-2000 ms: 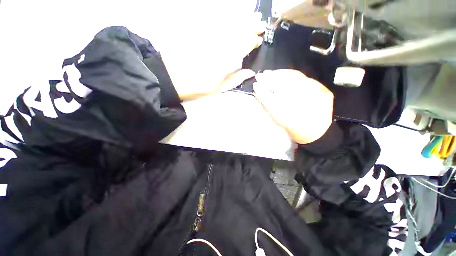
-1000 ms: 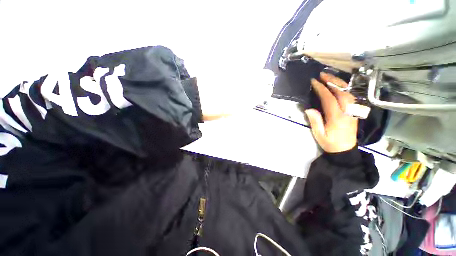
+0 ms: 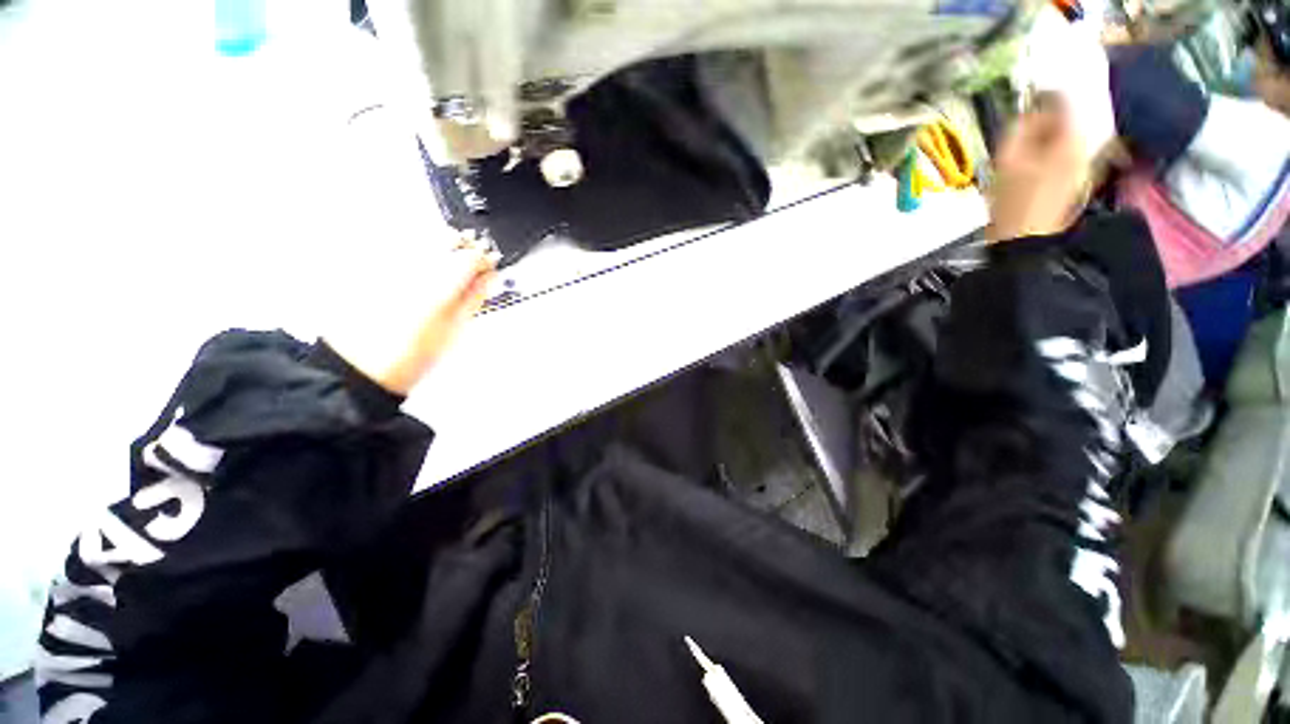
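A black fabric panel (image 3: 644, 149) lies on the white sewing table under the pale machine head (image 3: 623, 36). My left hand (image 3: 432, 323) reaches in from the left and is partly washed out by glare. Its fingertips are at the panel's lower left edge, below the needle area; whether they pinch the cloth is unclear. My right hand (image 3: 1040, 167) is raised at the right end of the machine, off the panel. It is blurred, and its upper part merges with a bright white shape, so its grip is hidden.
A small white cylinder (image 3: 562, 168) is below the machine head. Yellow-orange loops with teal (image 3: 939, 156) lie right of the machine. The white table's front edge (image 3: 623, 402) slants across above my lap. Pink, white and blue fabric (image 3: 1203, 212) is at far right.
The view has turned, so the machine shows further left. My right hand has left the panel beside the machine head and moved right. My left fingertips now show at the panel's edge.
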